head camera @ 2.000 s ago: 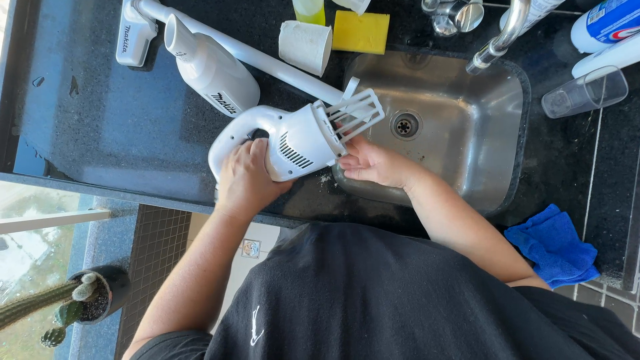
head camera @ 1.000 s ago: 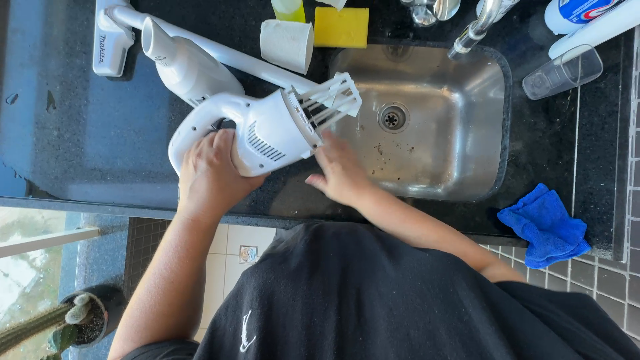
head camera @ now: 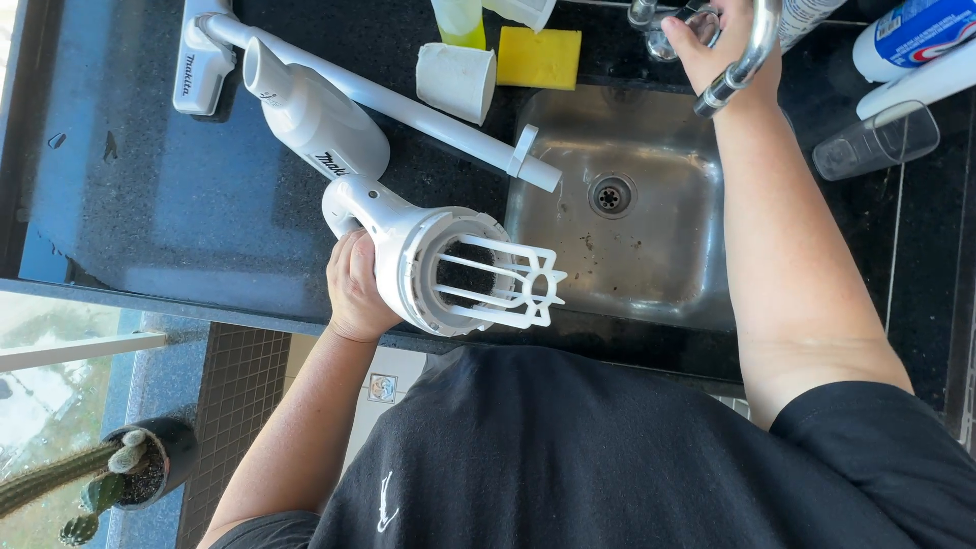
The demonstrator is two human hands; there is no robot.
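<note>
My left hand (head camera: 358, 286) grips the handle of a white Makita handheld vacuum body (head camera: 396, 244), whose open end shows a dark filter inside a white plastic cage (head camera: 507, 282). The cage points right, over the near left edge of the steel sink (head camera: 648, 252). My right hand (head camera: 728, 53) is at the chrome tap handle (head camera: 686, 34), behind the curved faucet spout (head camera: 736, 80); its thumb is spread, and the spout hides part of the fingers. Left of the sink lie the vacuum's white dust housing (head camera: 328, 126), white tube (head camera: 396, 107) and floor nozzle (head camera: 202, 69).
A yellow sponge (head camera: 538, 58), a white cup-like container (head camera: 456, 82) and a bottle of yellow-green liquid (head camera: 460, 23) stand behind the sink. At right are a clear plastic cup (head camera: 877, 141) and a blue-and-white bottle (head camera: 915, 38). A potted cactus (head camera: 145, 465) is at lower left.
My right hand has left the vacuum's open end and reached up and right to the tap. The vacuum body has turned, so its open end faces the camera more.
</note>
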